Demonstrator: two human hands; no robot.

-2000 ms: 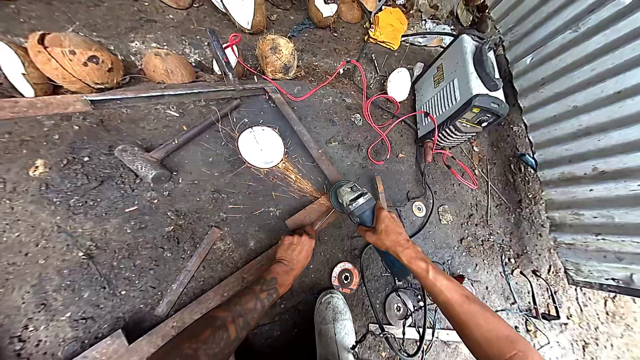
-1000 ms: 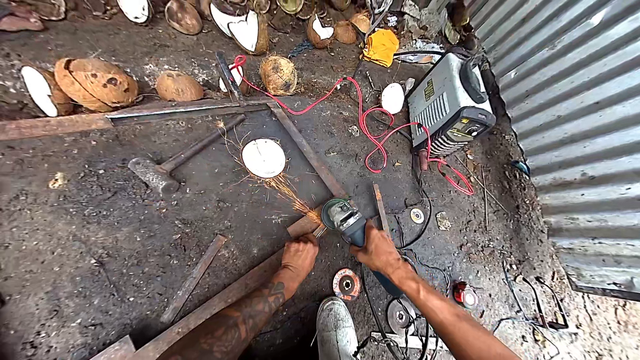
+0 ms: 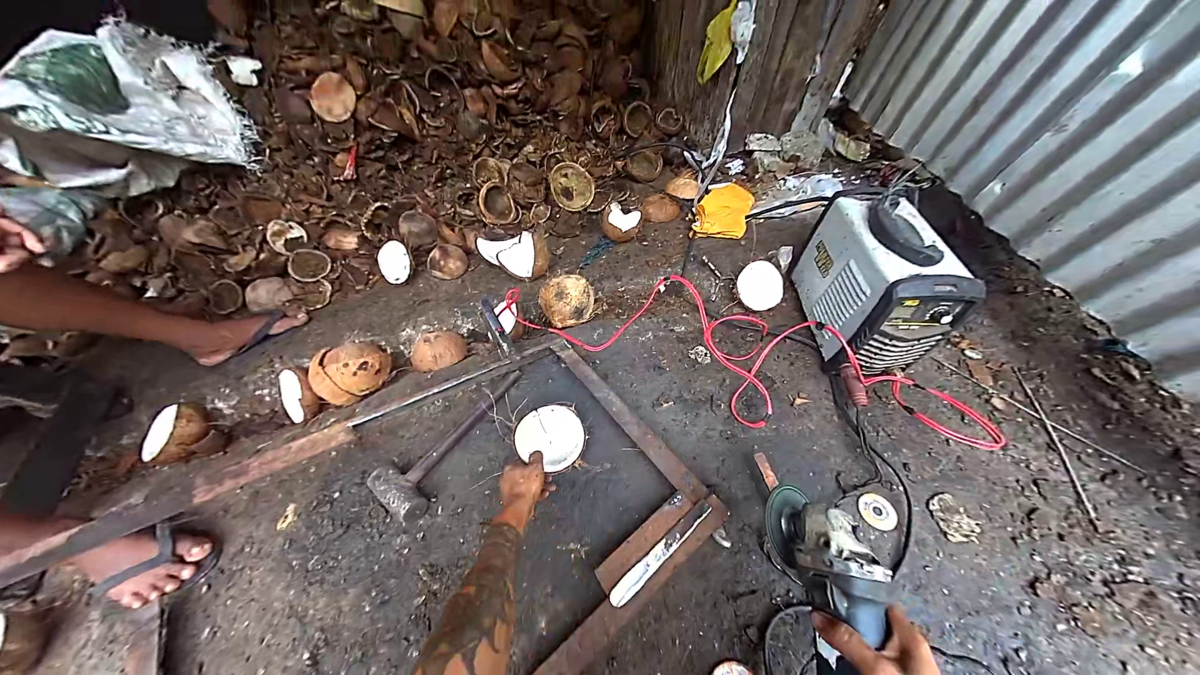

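Note:
My left hand (image 3: 525,486) touches the lower edge of a half coconut (image 3: 549,438), whose white flesh faces up. In my right hand (image 3: 877,642) is the body of an angle grinder (image 3: 848,562), at the lower right, its disc to the left. Whether the disc spins cannot be told. Between my hands, a short flat metal bar (image 3: 647,542) lies along a longer bar at the corner of a metal frame (image 3: 633,417); a white strip-like thing (image 3: 659,555) lies on the joint. A sledgehammer (image 3: 398,492) lies left of the coconut.
A welding machine (image 3: 886,281) with red cables (image 3: 750,375) stands by the corrugated metal wall (image 3: 1041,122). Coconut shells (image 3: 572,186) are heaped at the back. Another person's sandalled foot (image 3: 150,562) is at the left. A loose grinding disc (image 3: 877,512) lies beyond the grinder.
My left hand has left the metal bar and moved forward to the coconut. The grinder has come off the bar to the right, and the sparks have stopped. The view has tilted up.

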